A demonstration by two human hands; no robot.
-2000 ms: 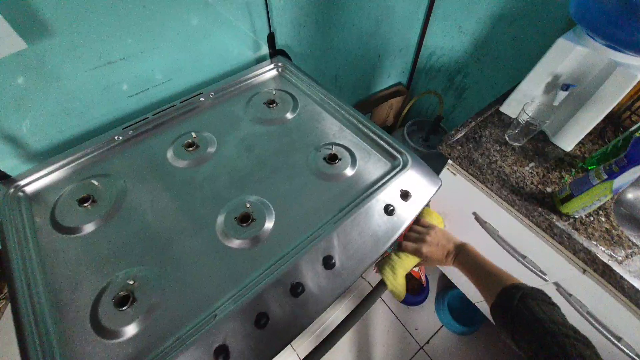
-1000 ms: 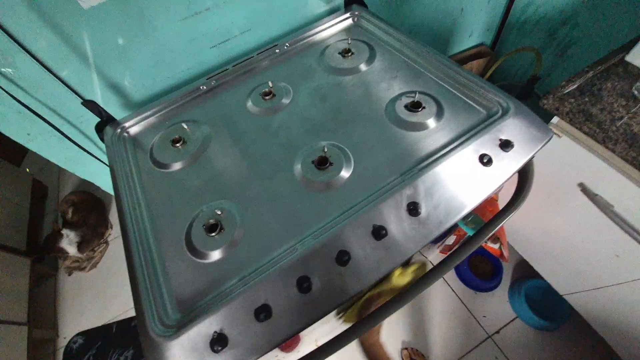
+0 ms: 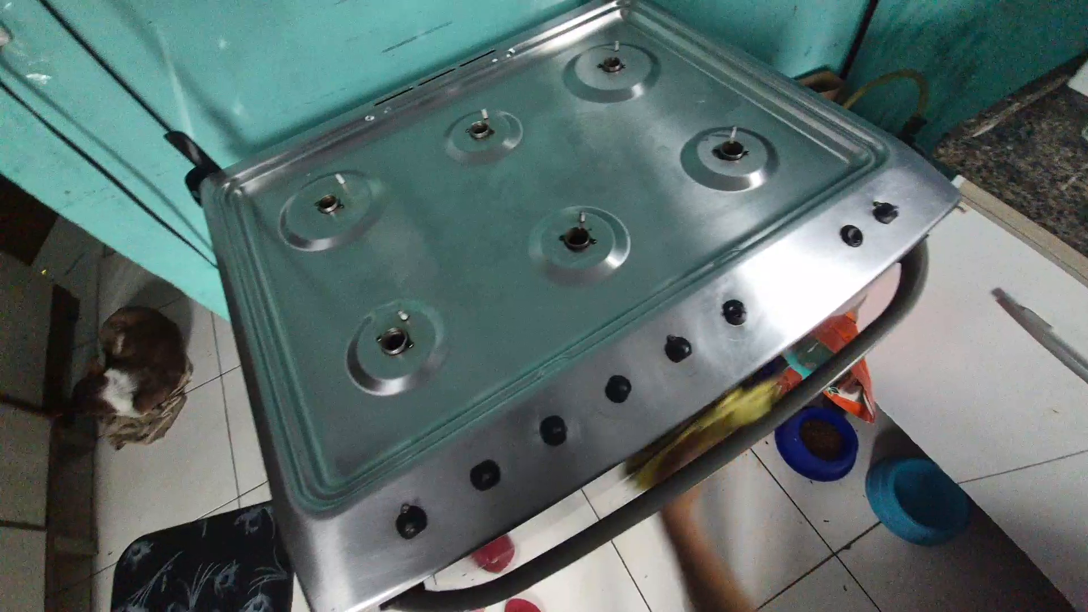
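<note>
A steel gas stove top [image 3: 476, 272] with several bare burner seats fills the middle of the view; black knob stems line its sloped front panel [image 3: 790, 272]. Below that panel, behind the grey oven door handle [image 3: 663, 489], one hand [image 3: 671, 467] holds a yellow cloth [image 3: 722, 421] against the stove's front. The forearm comes up from the bottom edge. In the earlier view it enters from the right, so I take it as my right hand; it is blurred and partly hidden by the handle. My left hand is not seen.
On the tiled floor stand a blue bowl with brown food [image 3: 820, 442] and a turquoise bowl [image 3: 918, 501], near an orange bag [image 3: 850, 374]. A brown and white animal [image 3: 136, 365] lies at the left, by a dark patterned mat [image 3: 204, 561]. White cabinet and granite counter flank the right.
The hand with the yellow cloth has moved from the right end of the stove's front to a place farther left, behind the handle. The view has swung left.
</note>
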